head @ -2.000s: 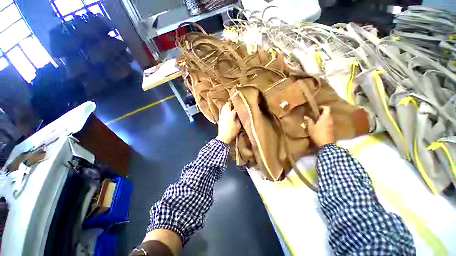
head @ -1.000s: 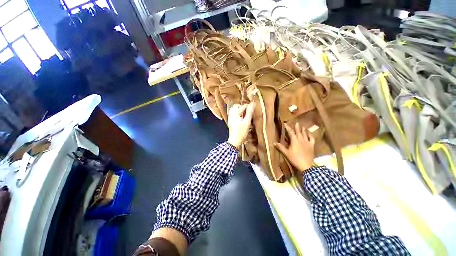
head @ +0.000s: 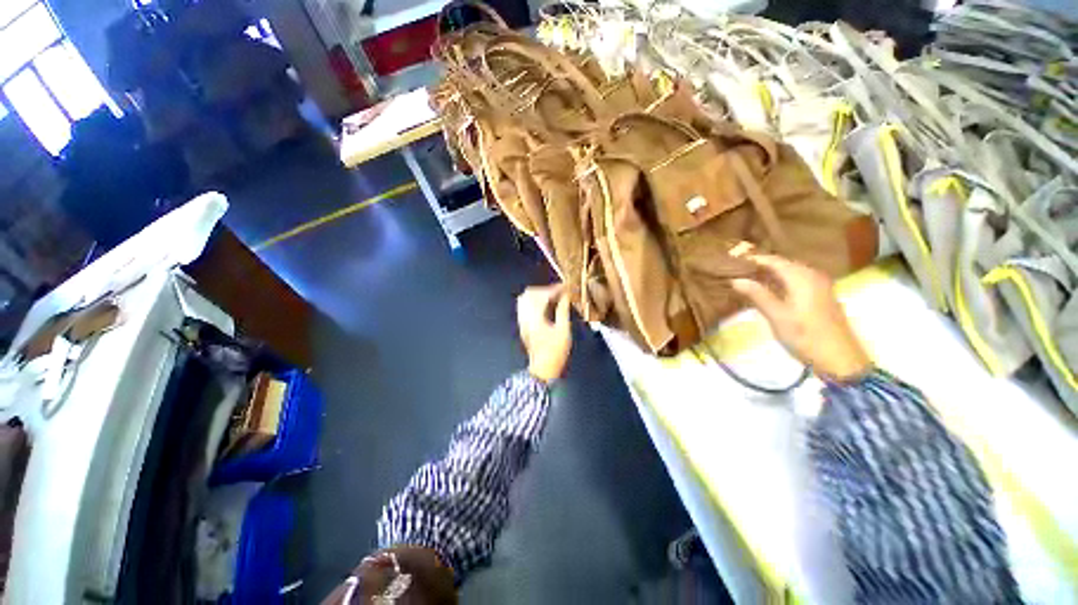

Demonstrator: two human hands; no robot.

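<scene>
A brown handbag (head: 721, 219) lies on its side at the near end of a pile of brown bags (head: 520, 106) on the white table. A small pale metal clasp (head: 696, 203) shows on its front flap. My right hand (head: 806, 310) is over the lower front of this bag, fingers bent near a second small pale piece (head: 742, 249); whether it grips anything is unclear. My left hand (head: 545, 331) is at the table's left edge beside the bags, fingers curled; whether it holds a bag edge is unclear.
Grey bag pieces (head: 934, 236) with yellow edges cover the table's right side. The white table (head: 757, 461) has yellow tape edges. Another white table (head: 71, 473) stands at the left, with a blue bin (head: 296, 425) beside it. A small table (head: 396, 124) stands behind the dark floor.
My left hand has moved down off the bag's top corner to the table's edge. My right hand has shifted right and up on the bag front. The loose strap now hangs lower onto the table.
</scene>
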